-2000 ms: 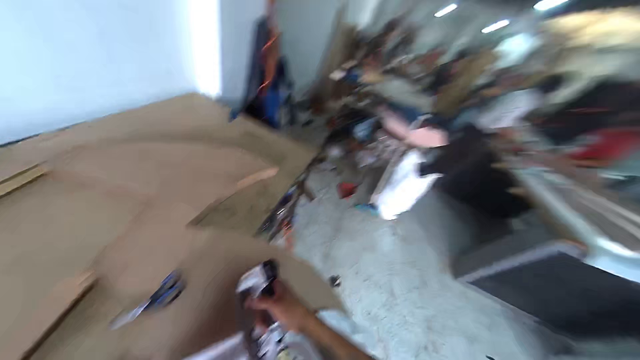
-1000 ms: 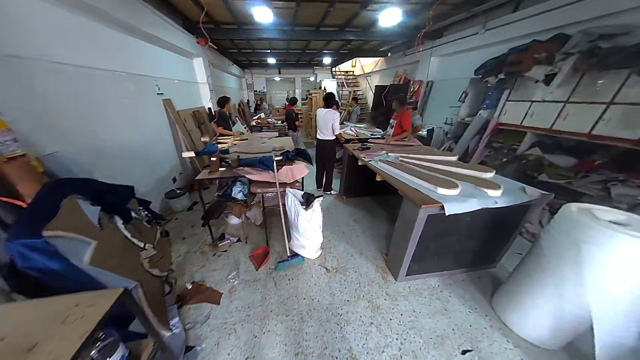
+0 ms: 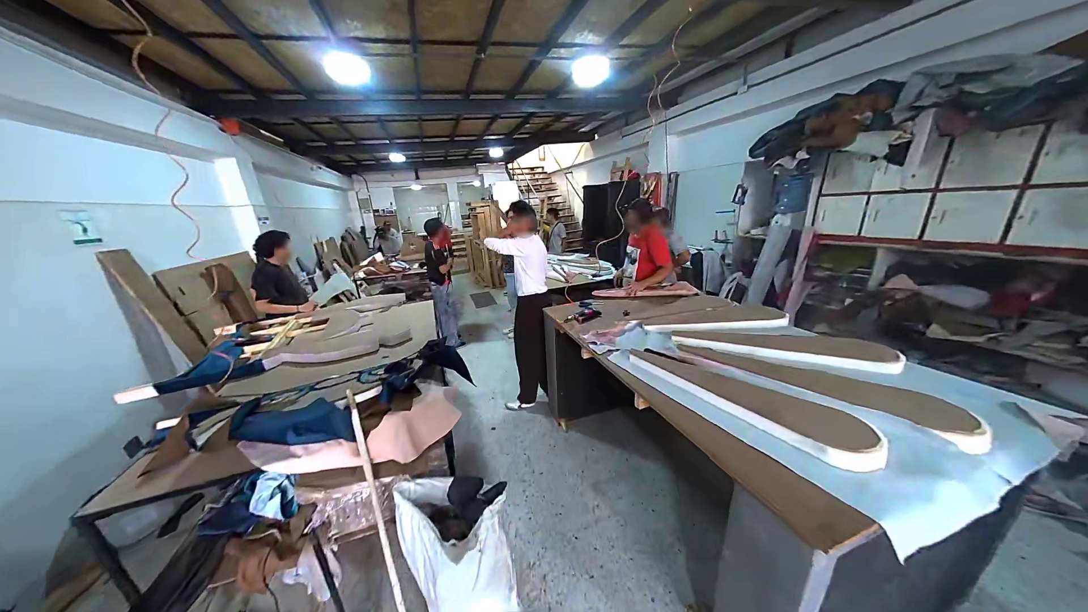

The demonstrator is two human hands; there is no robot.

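Neither of my hands shows in the head view. On the right, a long workbench [image 3: 807, 501] carries several long rounded panels with brown tops and white foam edges; the nearest panel [image 3: 765, 412] lies over a pale sheet [image 3: 926, 501]. A dark and red tool [image 3: 583, 314] rests on the bench's far part. At the left, a table [image 3: 110, 501] holds blue fabric [image 3: 297, 422], pink material [image 3: 408, 429] and brown shaped panels [image 3: 340, 344].
A white sack [image 3: 459, 552] and a wooden pole [image 3: 374, 501] stand at the near left table. A person in white [image 3: 531, 272] stands in the aisle [image 3: 510, 450]. A person in red [image 3: 650, 255] leans at the bench. Shelving [image 3: 935, 246] lines the right wall.
The view has swung up from a brown work surface with scissors and a hand to the room, and then moved forward between the tables. The hand seen earlier is out of view.
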